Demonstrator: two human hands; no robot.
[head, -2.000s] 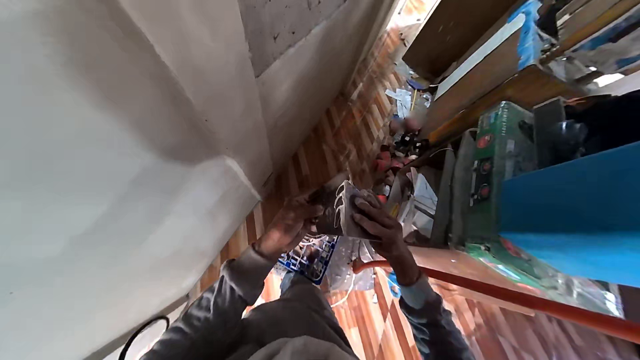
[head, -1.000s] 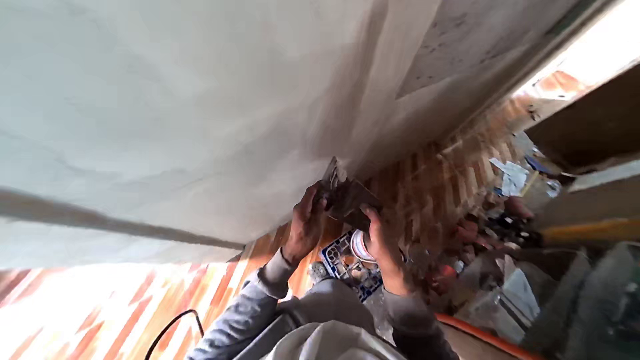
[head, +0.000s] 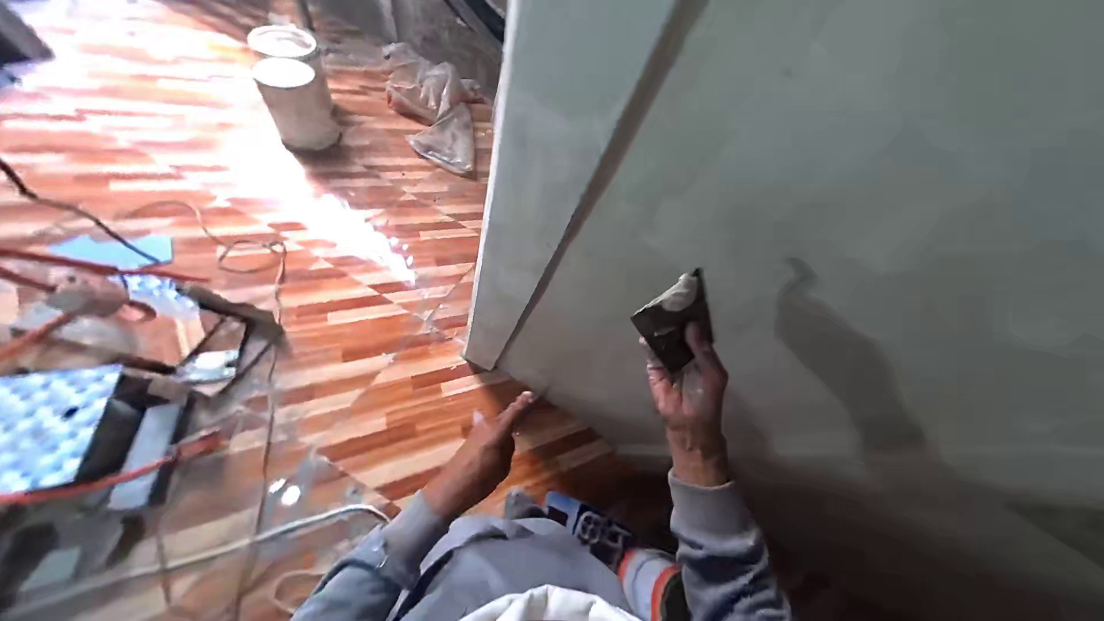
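Note:
My right hand point(head: 690, 397) is raised in front of the pale plastered wall point(head: 906, 216), gripping a dark, flat-bladed tool point(head: 668, 332), which looks like a putty knife or scraper. Whitish paste point(head: 680, 295) sits on its upper part. Lower and to the left, my left hand point(head: 483, 457) is held out over the floor with nothing in it, its fingers extended. A groove or dark strip point(head: 595, 190) runs down the wall near its edge, ending close to the floor.
Two whitish buckets point(head: 297, 103) and crumpled plastic sheeting point(head: 444, 121) stand on the wood-patterned floor point(head: 371, 328) beyond the wall's edge. On the left lie cables, orange hoses point(head: 172, 453) and a box with a patterned top point(head: 56, 423). A blue patterned item point(head: 595, 526) is by my legs.
The view has swung far to another side. Both hands were together on dark flat tools; now they are apart, with the right one holding a tool with paste and the left one empty.

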